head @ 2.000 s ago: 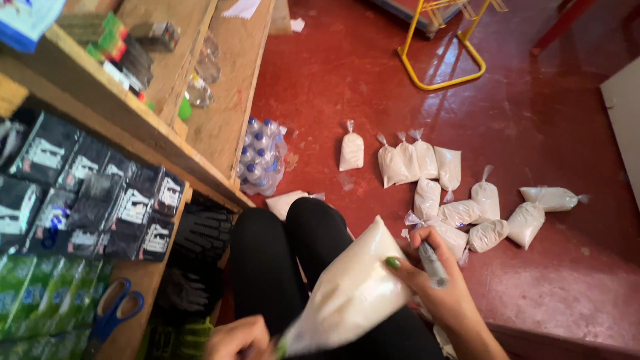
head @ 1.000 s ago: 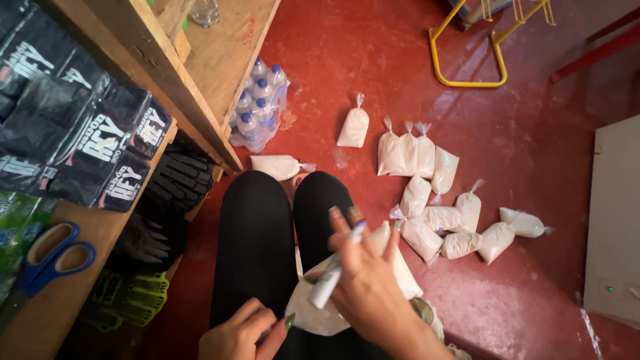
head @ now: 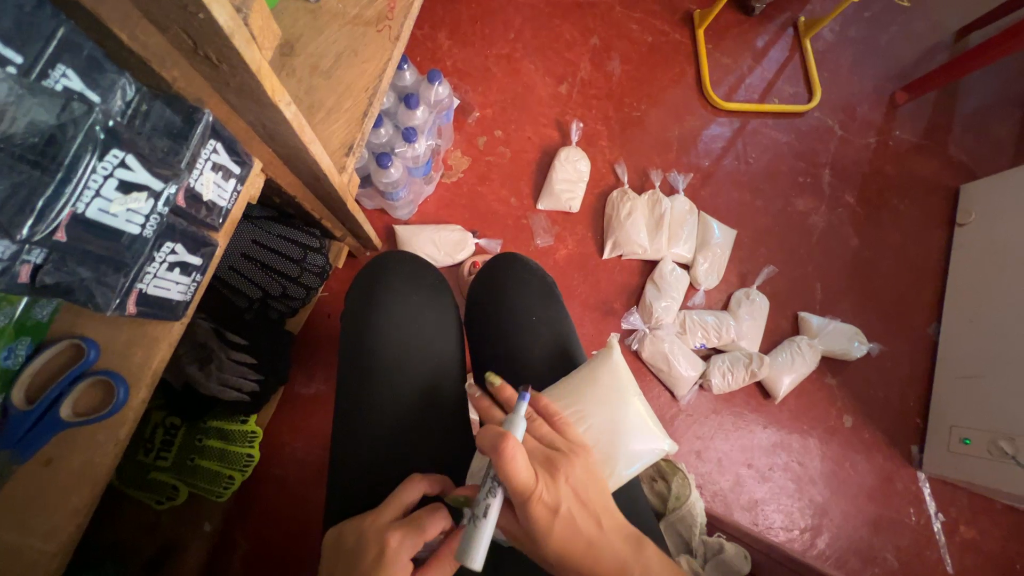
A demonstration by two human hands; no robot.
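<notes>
A clear plastic bag of white powder or grain [head: 616, 416] lies across my lap, its filled end to the right. My right hand [head: 552, 480] holds a white marker pen [head: 484, 512] between thumb and fingers, its blue tip uncovered and pointing up. The same hand rests against the bag. My left hand [head: 400, 524] is at the lap's lower edge, fingers bent at the gathered side of the bag; its grip is partly hidden by the marker. Several tied bags of similar filling [head: 668, 360] lie on the floor to the right, one stands apart [head: 566, 178], another [head: 434, 243] lies beyond my knees.
Shrink-wrapped bottles [head: 410, 144] stand beside a wooden shelf [head: 280, 112]. At left are packs of soap [head: 128, 192], blue-handled scissors [head: 60, 396] and work gloves [head: 272, 256]. A yellow metal frame [head: 760, 106] is at the upper right, a white cabinet [head: 980, 336] at the right edge.
Two seconds ago the bag was held up, tilted, between both hands; now it lies lower across my lap. The marker now points upward in my right hand. The view has shifted.
</notes>
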